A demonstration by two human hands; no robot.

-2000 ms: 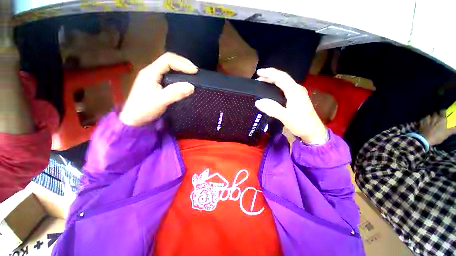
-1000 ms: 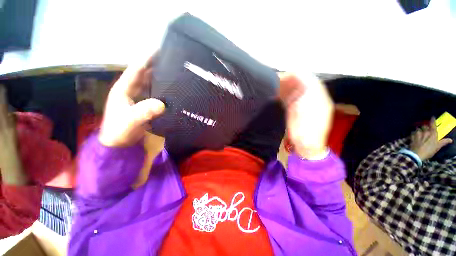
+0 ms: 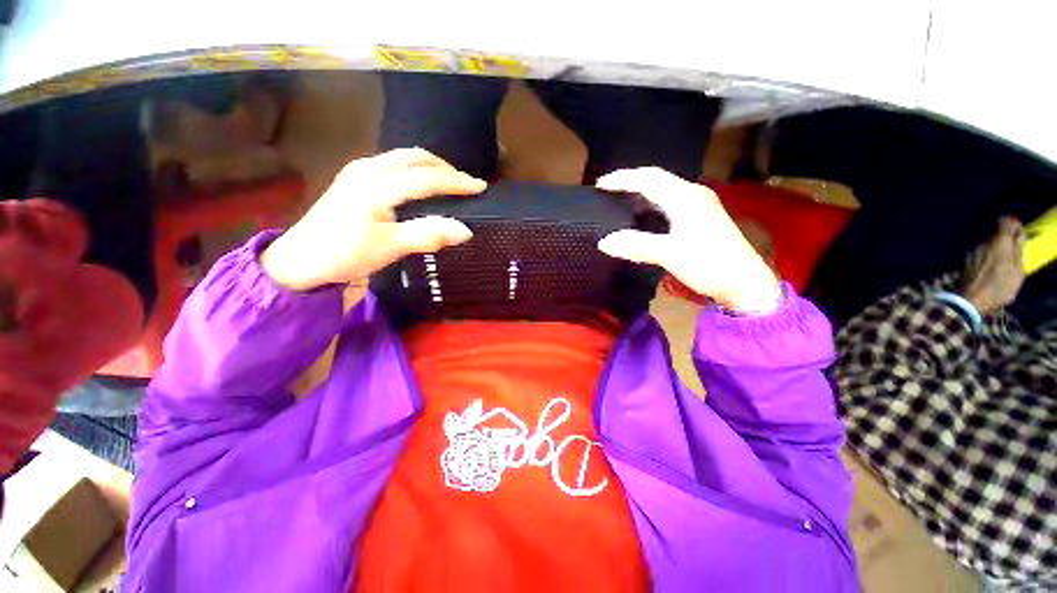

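A black dotted box (image 3: 533, 257) with small white print is held against the front of my body, below the table's near edge. One narrow side faces up, and the printed face shows below it. My left hand (image 3: 377, 218) grips the box's left end, thumb on the printed face and fingers over the upper side. My right hand (image 3: 684, 235) grips the right end the same way. The underside of the box is hidden.
The white table (image 3: 695, 41) curves across the top. At right, a neighbour's checked sleeve (image 3: 927, 394) shows, with a hand at a yellow item (image 3: 1044, 241). A neighbour's red clothing (image 3: 58, 301) is at left. Red stools stand on both sides, and an open carton (image 3: 70, 533) is at lower left.
The box was lifted over the table edge and tilted one second ago. Now it is lower, level and close to my body. Its print now shows towards the left end, unlike two seconds ago.
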